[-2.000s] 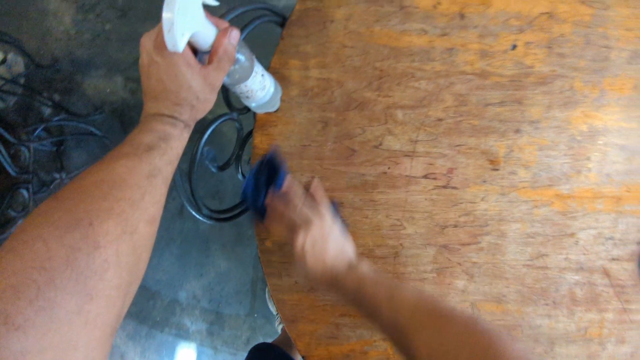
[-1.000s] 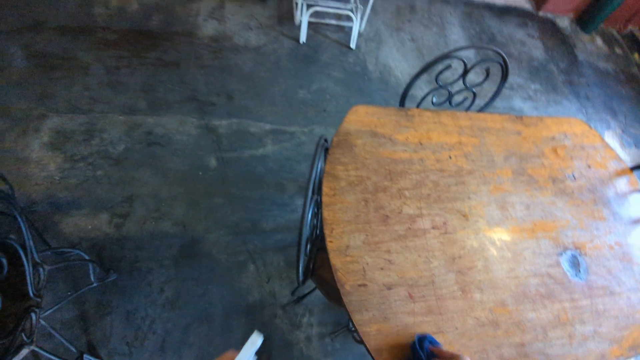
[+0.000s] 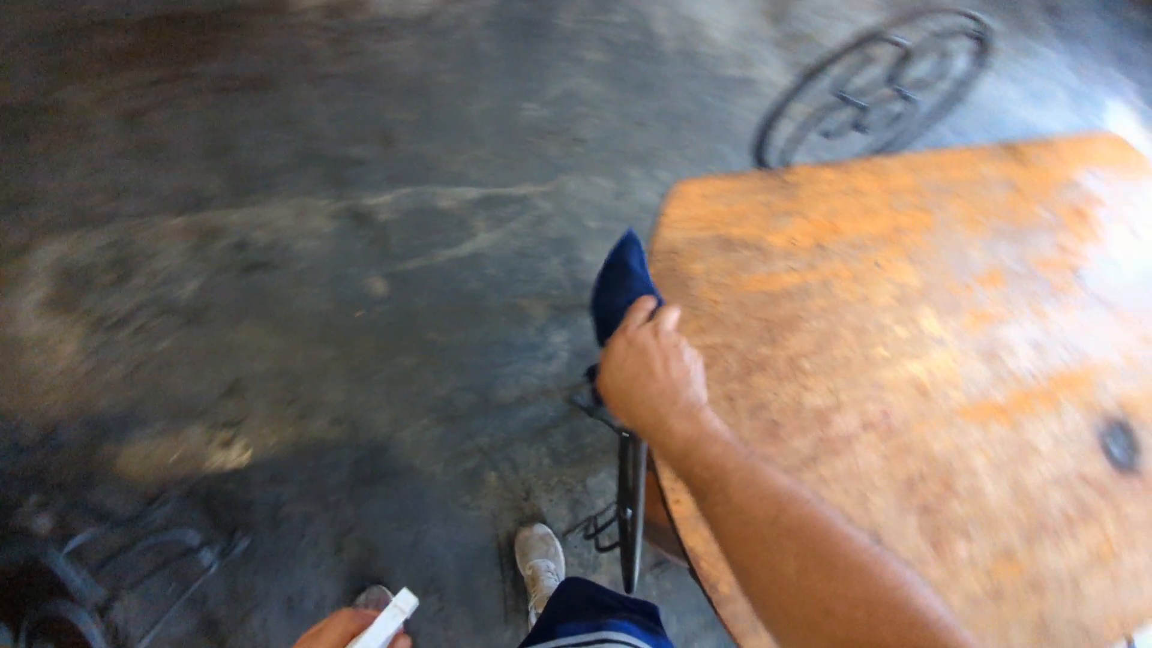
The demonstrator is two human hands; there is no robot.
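My right hand [image 3: 652, 369] grips a dark blue cloth [image 3: 621, 286] at the left edge of a worn wooden tabletop [image 3: 855, 378]. The cloth hangs over the top of a black metal chair back [image 3: 633, 513] beside that edge. At the bottom of the view, my left hand [image 3: 346, 627] is closed around the white spray head [image 3: 389, 619] of a bottle; the rest of the bottle is out of view.
A black scrollwork chair back [image 3: 873, 94] stands behind the table's far edge. Blurred metal furniture [image 3: 135, 576] is at the lower left. A dark hole [image 3: 1120, 445] shows in the tabletop. My shoe [image 3: 540, 558] rests on the concrete floor [image 3: 360, 315].
My right hand has moved with the blue cloth from the tabletop near its lower edge to the chair at the left side. The view has shifted widely since the first frame.
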